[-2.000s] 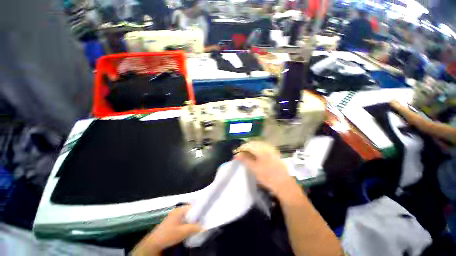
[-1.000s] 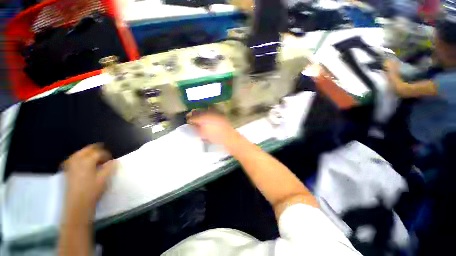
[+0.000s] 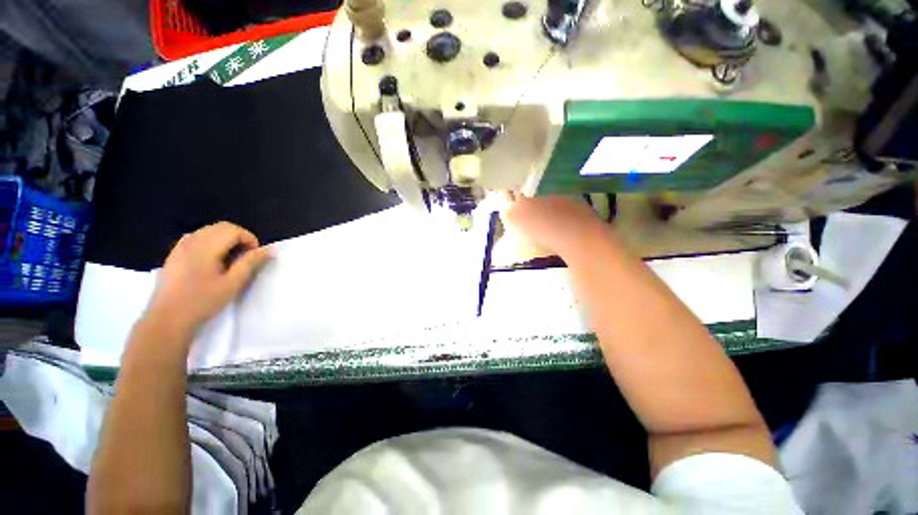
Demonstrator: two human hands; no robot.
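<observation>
A long white fabric panel [image 3: 352, 287] lies along the front of the table, its right end at the needle area. It overlaps the lower edge of a large black fabric piece [image 3: 221, 161]. My left hand [image 3: 213, 270] is on the panel's left part, thumb and fingers gathered at a crease in the cloth. My right hand [image 3: 552, 223] is just right of the needle of the sewing machine [image 3: 458, 60], at the panel's right end. Its fingertips are partly hidden at the machine head, so their grip is unclear.
A red basket [image 3: 206, 42] stands behind the table. A blue crate [image 3: 35, 246] is at far left. A white roll with a stick [image 3: 790, 269] lies on white material at right. Layered white pieces [image 3: 216, 438] hang below the left table edge; more white cloth [image 3: 856, 453] is at lower right.
The view has moved closer to the machine. The white panel, bunched between both hands two seconds ago, is now spread flat. My right hand has moved up to the needle area.
</observation>
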